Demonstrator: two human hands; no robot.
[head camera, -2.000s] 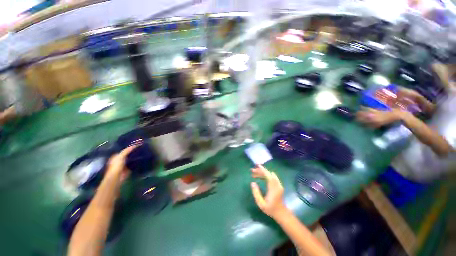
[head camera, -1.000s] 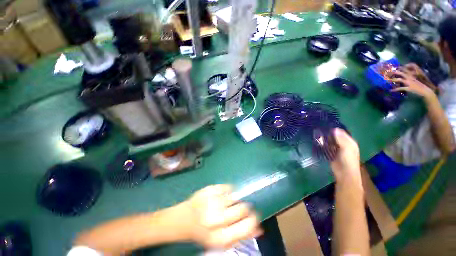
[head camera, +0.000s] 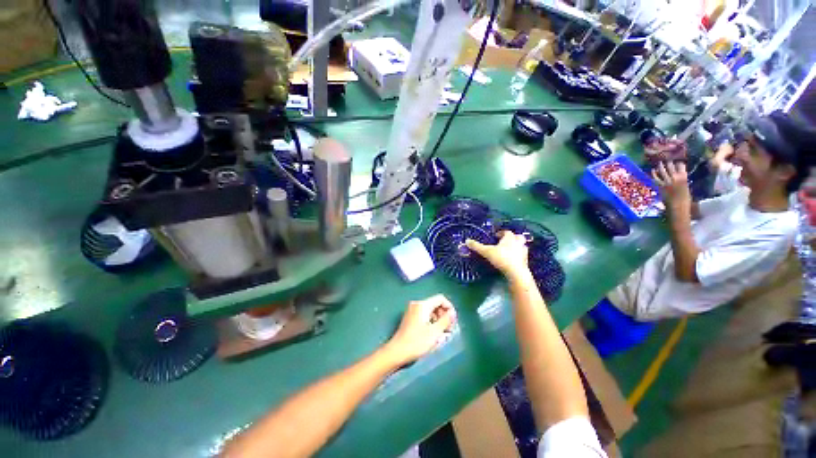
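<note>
Dark fan grilles (head camera: 461, 260) lie overlapping in the middle right. My right hand (head camera: 503, 255) is over them, thumb near one shiny centre and fingers apart on the neighbouring grille; no firm grip shows. My left hand (head camera: 424, 331) is above the bench in front of the pale switch box (head camera: 412, 259), fingers curled. A small reddish-dark spot shows between its fingers; I cannot tell if it is a held part. The press (head camera: 210, 237) stands at the left, its fixture (head camera: 268, 330) showing a pale-orange round centre with no grille on it.
A single grille (head camera: 165, 330) and a larger dark round guard (head camera: 45, 380) lie left of the press. A fan housing (head camera: 116, 240) is behind them. A white post (head camera: 419, 107) rises mid-bench. A person (head camera: 707, 241) sits at the right by a blue tray (head camera: 626, 188). An open carton (head camera: 480, 425) is below the bench edge.
My right hand has moved left and up, from the right end of the grille pile onto its middle. My left hand has moved up and its fingers have curled. The view has shifted.
</note>
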